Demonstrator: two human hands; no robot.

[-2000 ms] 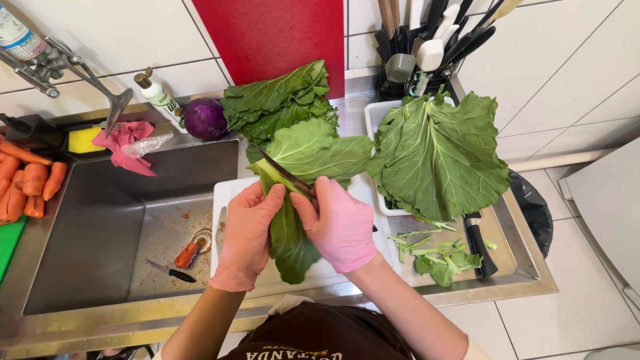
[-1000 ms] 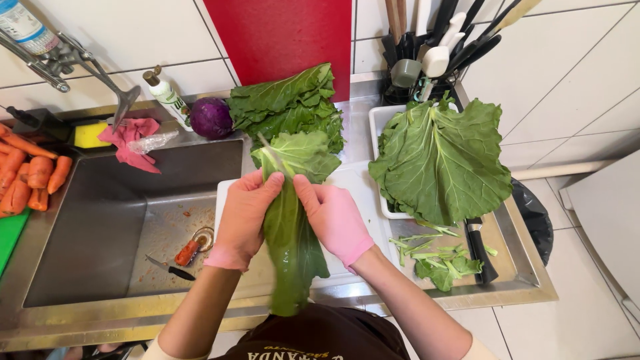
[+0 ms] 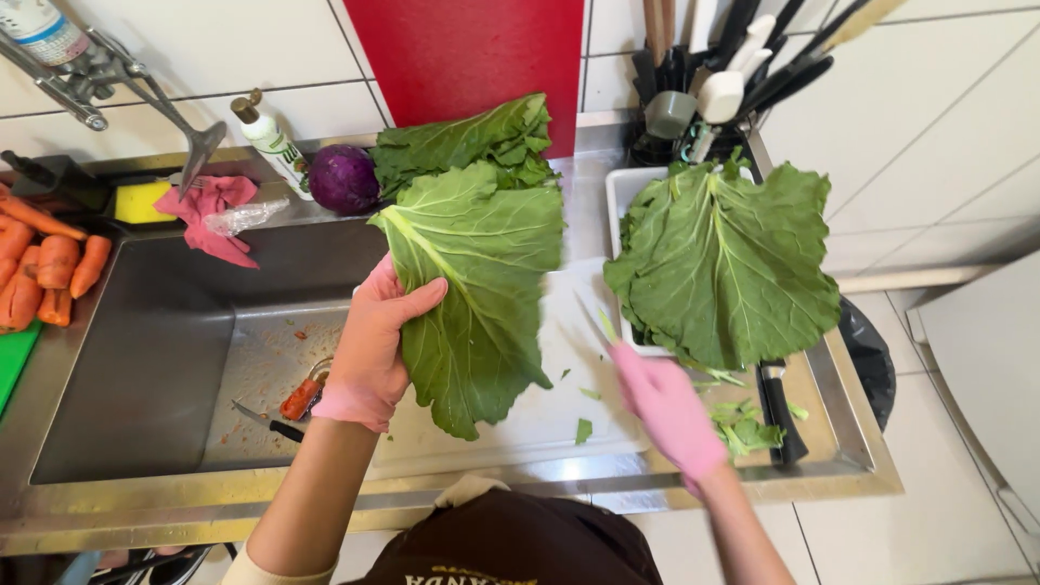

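Observation:
My gloved left hand [image 3: 378, 349] holds a large green leaf [image 3: 479, 301] near its pale stem, thumb on top, over the white cutting board [image 3: 504, 451]. My gloved right hand [image 3: 666, 406], blurred, is at the board's right side. From its fingers a thin knife blade [image 3: 593, 311] points up and left, with a strip of green stem [image 3: 608, 327] beside it; the knife's handle is hidden in the hand. More large leaves [image 3: 723, 268] overhang a white container [image 3: 621, 191] to the right. Other leaves [image 3: 467, 146] lie behind the board, against the red board [image 3: 479, 61].
Left is a steel sink [image 3: 154, 349] with a small black-handled knife [image 3: 272, 424] and a peeler [image 3: 305, 394]. Carrots [image 3: 57, 264], a pink cloth [image 3: 213, 213] and a purple cabbage [image 3: 344, 179] sit around it. A black-handled knife [image 3: 780, 414] lies right, by trimmings [image 3: 743, 426].
My right hand has let go of the leaf and moved right, and now holds a knife. The leaf is spread wider and raised in my left hand. The view is somewhat nearer the board.

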